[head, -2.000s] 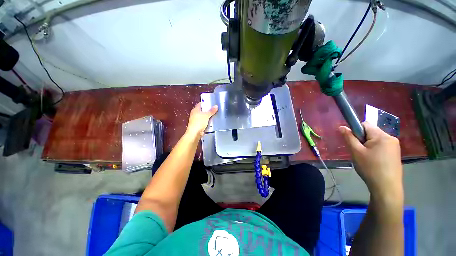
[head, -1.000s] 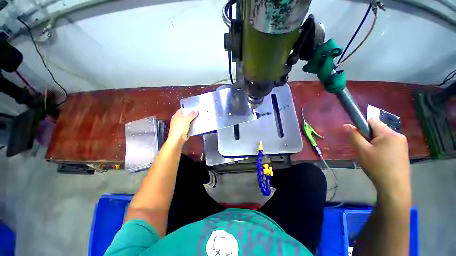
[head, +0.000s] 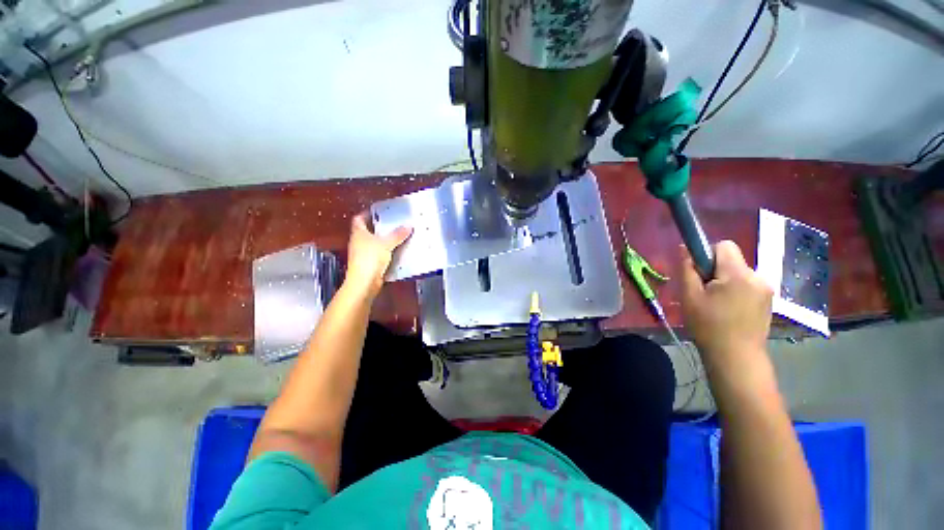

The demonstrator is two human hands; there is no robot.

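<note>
My left hand grips the left end of a thin silvery plate. The plate lies slightly tilted over the left part of the grey slotted drill press table, its right end under the chuck. Whether the bit touches the plate I cannot tell. The olive-green drill head stands above. My right hand is closed around the end of the grey feed lever, which has green cloth wrapped at its hub end.
A stack of plates lies on the red-brown bench left. A blue coolant hose stands at the table front. Right are a green air gun and a white sheet with dark panel. Blue bins stand on the floor.
The plate first slid left across the table and tilted. Since then my right hand and the lever's end have moved left, towards the machine, and the lever stands steeper.
</note>
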